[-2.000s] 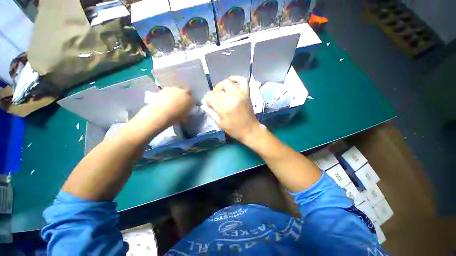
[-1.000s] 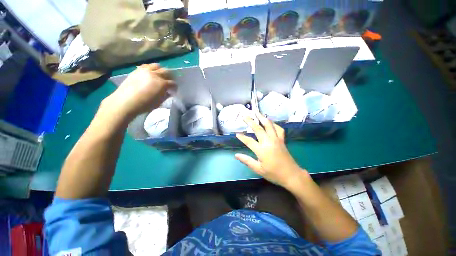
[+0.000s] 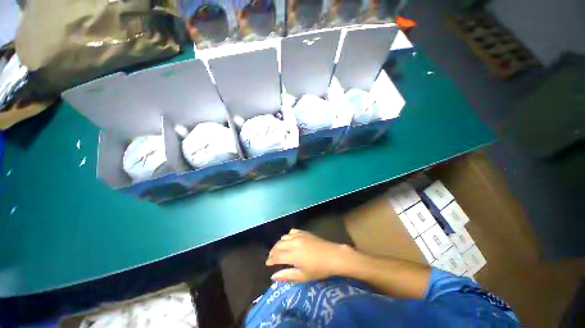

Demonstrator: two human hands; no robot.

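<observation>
A row of retail boxes [image 3: 221, 174] stands on the green bench, with grey-white lids [image 3: 247, 78] upright and open. Each box holds a white bagged round product [image 3: 208, 144]. Small white inserts [image 3: 181, 131] show beside some of the products, as in the middle box. My right hand [image 3: 305, 256] is below the bench edge, over my lap, with its fingers loosely bent and nothing visible in it. My left hand is out of the picture.
Closed picture boxes [image 3: 256, 18] stand behind the row. Crumpled brown paper [image 3: 96, 38] lies rear left, and an orange tool [image 3: 405, 23] at the far end. A master carton [image 3: 500, 211] with white-topped boxes is at right. An insert carton [image 3: 147, 311] is at lower left.
My left hand has left the boxes and gone out of the picture. My right hand has drawn back from the row to my lap. The view has shifted.
</observation>
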